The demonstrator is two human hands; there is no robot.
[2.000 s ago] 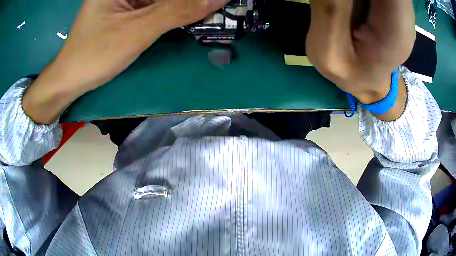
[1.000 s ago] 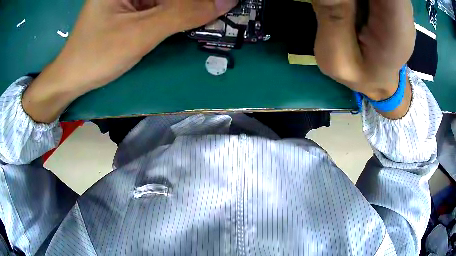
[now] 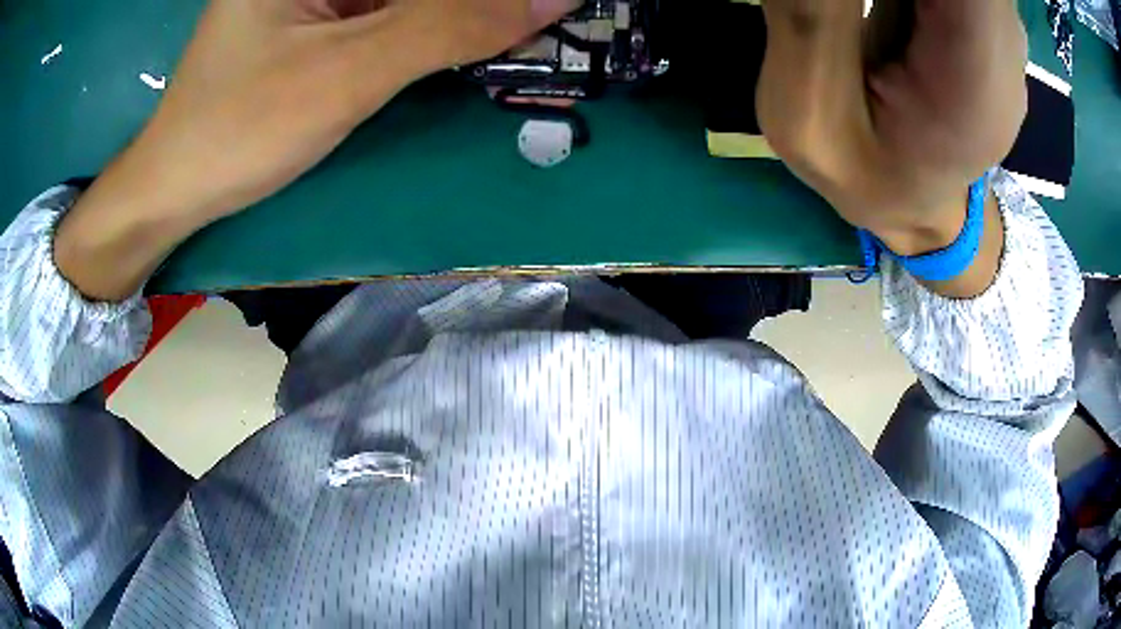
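Note:
My left hand [image 3: 295, 98] comes in from the left, its fingers on the black electronic module [image 3: 590, 49] at the top edge. The module shows silver blocks and a dark circuit board; its upper part is cut off. A pale grey round end piece [image 3: 545, 141] hangs from its lower edge on a short dark flex cable [image 3: 578, 121]. My right hand [image 3: 891, 111], with a blue wrist strap [image 3: 949, 256], is bent at the right of the module. Its fingertips are cut off by the top edge, so what it holds is hidden.
A black strip with a yellowish edge [image 3: 741, 145] lies between module and right hand. More black strip with white edges [image 3: 1042, 129] shows beyond the right wrist. Small white scraps [image 3: 151, 81] lie on the green mat [image 3: 492, 221] at left. Clear plastic [image 3: 1098, 19] is at the top right.
The module and its round end piece have shifted slightly, and the end piece is no longer blurred. My right hand moved a little right, then back left.

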